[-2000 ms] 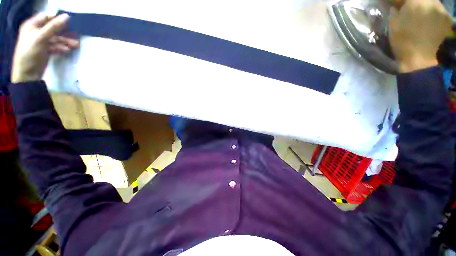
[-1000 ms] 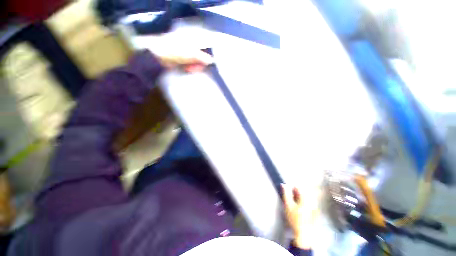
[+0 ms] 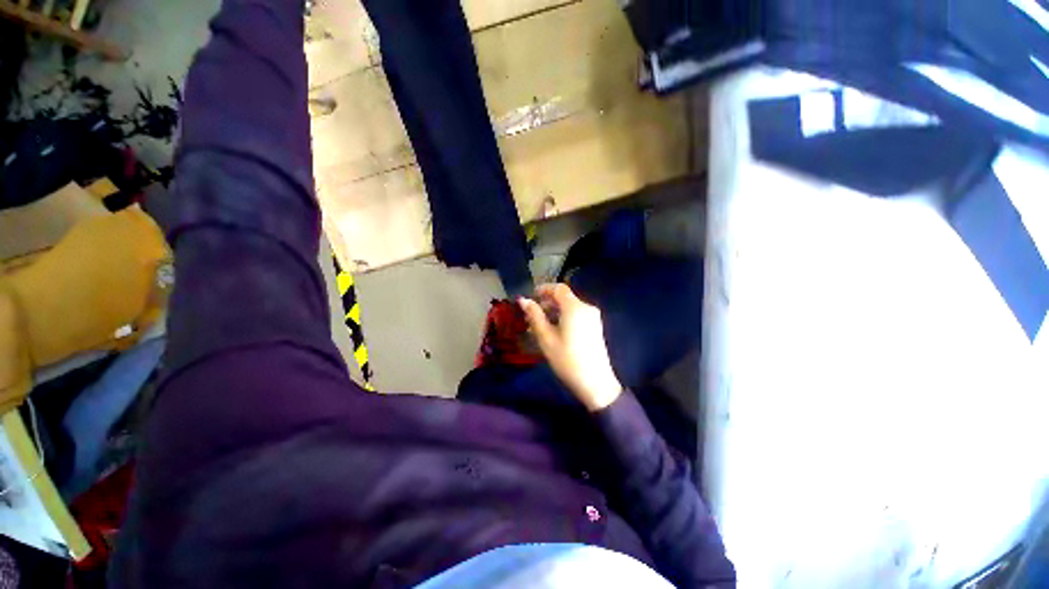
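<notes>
A dark folded strip [image 3: 514, 274] runs along the neat dark stack of strips [image 3: 443, 127] and sticks out past its near end. My right hand [image 3: 572, 345] pinches the end of this strip between thumb and fingers. The stack lies on cardboard boxes [image 3: 592, 127] and runs out of the top edge. My left sleeve reaches up to the top edge; my left hand is out of the picture. The strip's far end cannot be told apart from the stack.
The white ironing table [image 3: 851, 380] stands at the right, with loose dark strips [image 3: 851, 144] at its far end. Yellow-black tape [image 3: 352, 316] marks the floor. Mustard cloth [image 3: 86, 293] lies at the left. A red object [image 3: 506, 336] is behind my right hand.
The view has swung left from the table to the boxes. The strip has moved off the table to the stack. My left hand has left the picture; my right hand had let go of the iron earlier.
</notes>
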